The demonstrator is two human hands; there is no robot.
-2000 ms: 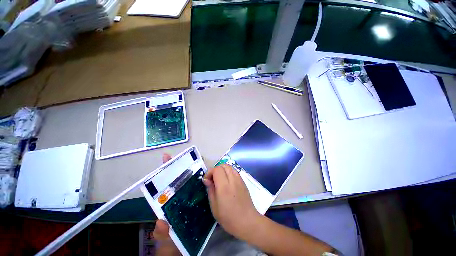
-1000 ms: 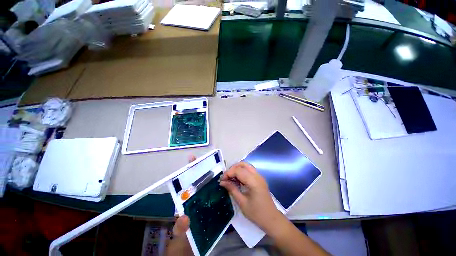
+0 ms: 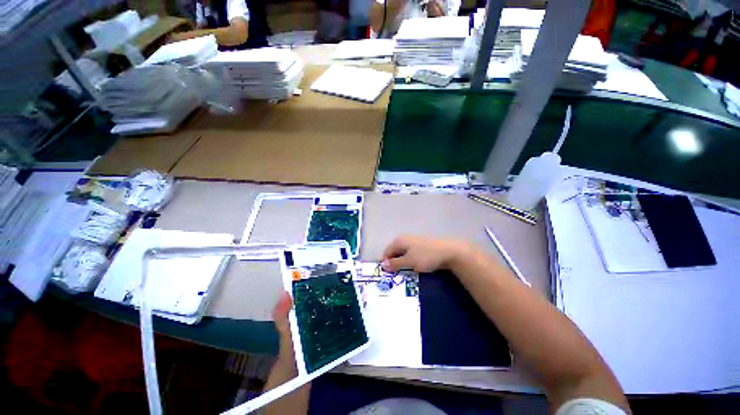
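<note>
My left hand (image 3: pixel 282 324) holds a white front frame (image 3: pixel 146 324) by its edge, tilted over the bench edge. The frame has an empty window on the left and a green keypad circuit board (image 3: pixel 329 312) on the right. My right hand (image 3: pixel 410 253) is over the top edge of a rear cover assembly (image 3: pixel 388 328), with fingertips pinched near its thin wires and small parts (image 3: pixel 386 284). I cannot tell what is between the fingers. The rear cover's dark sheet (image 3: pixel 458 320) lies at its right, partly under my forearm.
A second front frame (image 3: pixel 253 223) lies behind. White units (image 3: pixel 174 271) sit left. A stylus (image 3: pixel 506 254), thin dark sticks (image 3: pixel 503 208) and a squeeze bottle (image 3: pixel 535 180) are right, beside white sheets (image 3: pixel 633 324) bearing another rear cover (image 3: pixel 610 235). A metal post (image 3: pixel 535 89), cardboard and people are behind.
The rear cover now lies squared, with its wires and dark sheet showing instead of the glossy panel. My right hand has moved from the held frame's board to the rear cover. The camera view has lifted.
</note>
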